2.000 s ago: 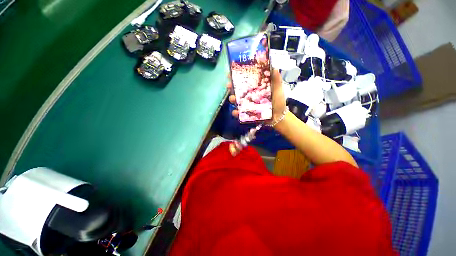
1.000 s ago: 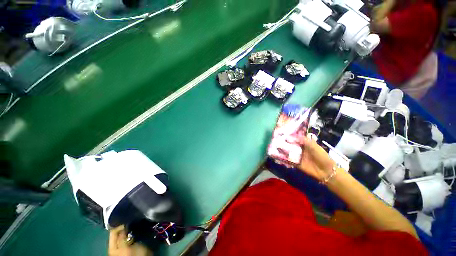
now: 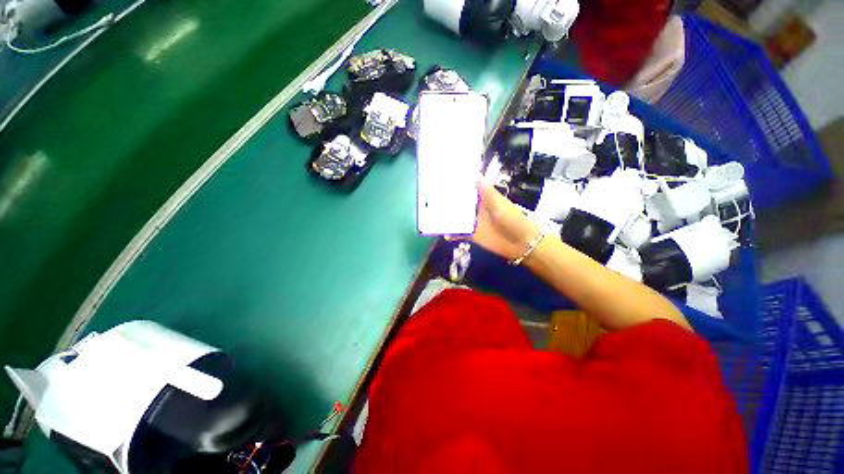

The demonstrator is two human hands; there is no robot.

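Note:
My right hand (image 3: 504, 224) holds a smartphone (image 3: 452, 165) upright over the bench's right edge; its screen is bright white. A bracelet is on the wrist. A white camera housing (image 3: 116, 384) with a glossy black camera head (image 3: 199, 417) lies at the lower left. Thin red and dark wires (image 3: 248, 455) show at its lower edge, cut off by the picture's rim. A dark lead with a red tip (image 3: 337, 408) lies beside it. My left hand is not in view.
Several black lens modules (image 3: 382, 120) lie on the green bench mat (image 3: 278, 278), one partly behind the phone. A green conveyor (image 3: 176, 102) runs at left. A blue crate (image 3: 740, 301) holds many cameras. Another camera (image 3: 486, 14) and a person's red shirt (image 3: 620, 37) are at the top.
The phone screen has gone from a coloured picture to white. My left hand, seen at the camera housing one second ago, is out of view. The view has shifted.

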